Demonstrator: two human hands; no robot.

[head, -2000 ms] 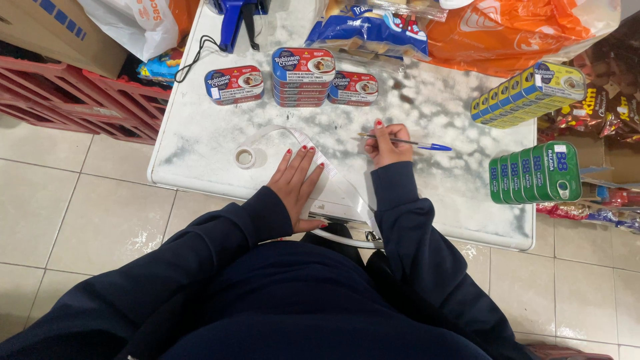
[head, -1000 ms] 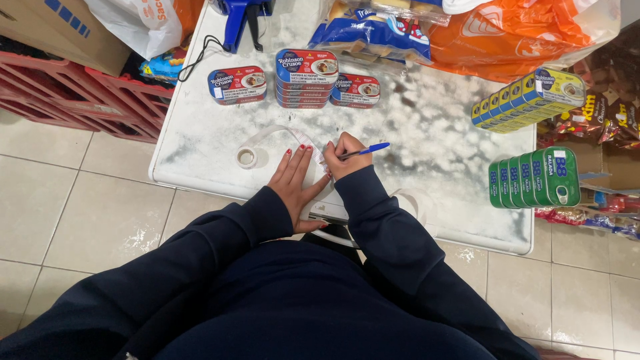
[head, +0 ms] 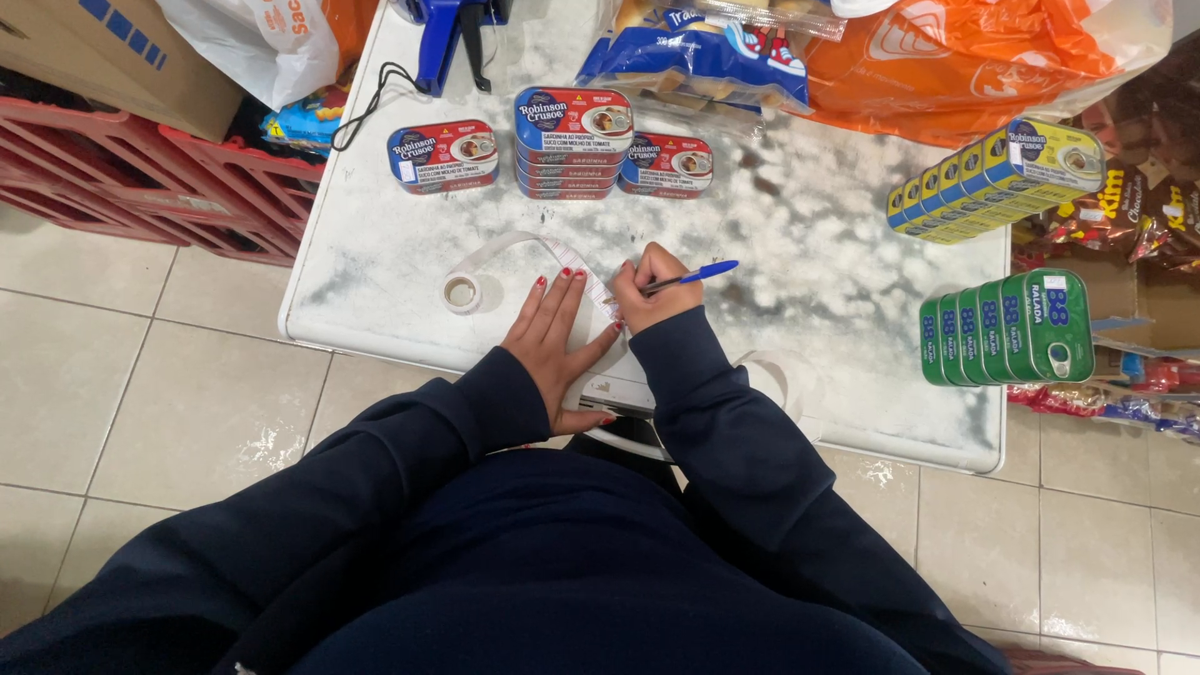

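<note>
My right hand (head: 660, 289) grips a blue ballpoint pen (head: 710, 271), its tip down at a strip of white label tape (head: 569, 260). Flat on the table beside the strip lies my left hand (head: 561, 352), fingers spread, their tips at the strip's edge. The strip curves left to a small roll of label tape (head: 461, 293). Beyond the hands stands a stack of red and blue sardine tins (head: 574, 127), with a single tin (head: 444, 157) to its left and another tin (head: 667, 165) to its right. More pale tape loops beside my right sleeve.
Rows of yellow sardine tins (head: 994, 178) and green tins (head: 1008, 328) stand on the right of the white table (head: 375, 281). A blue handheld tool (head: 450, 42), a bread bag (head: 698, 56) and an orange plastic bag (head: 966, 61) lie at the back. Red crates (head: 150, 187) stand left.
My right hand has moved left with the pen, from beside the strip to over it. The left hand has stayed about where it was, on the table.
</note>
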